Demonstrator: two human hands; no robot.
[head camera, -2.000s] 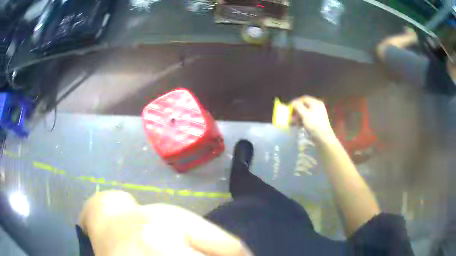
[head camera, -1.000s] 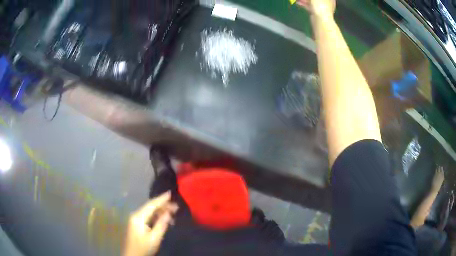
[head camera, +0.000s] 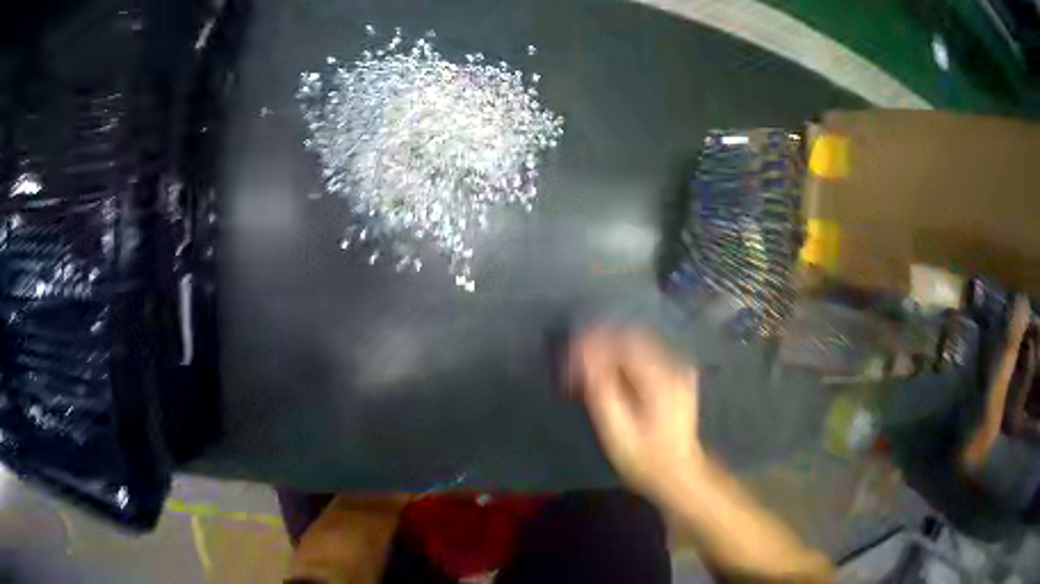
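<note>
A loose pile of tiny glassy, whitish components (head camera: 428, 143) lies on the dark bench mat (head camera: 376, 354). A fan of overlapped boards (head camera: 747, 222) with striped edges lies to the right. My right hand (head camera: 639, 394) is blurred over the mat, between the pile and the front edge, left of and nearer than the boards; whether it holds anything cannot be told. My left hand or forearm (head camera: 348, 536) shows low in the picture, below the bench edge, partly cut off; its fingers cannot be made out.
Tall black ribbed trays (head camera: 97, 262) stand at the far left. A brown box (head camera: 935, 194) with yellow pieces stands behind the boards at right. Another person's arm (head camera: 998, 382) shows at the right edge. A red stool (head camera: 468, 530) is below the bench edge.
The view has moved from the floor and stool to over the bench. My right arm, stretched far forward a second ago with something yellow at the hand, is now drawn back low over the mat.
</note>
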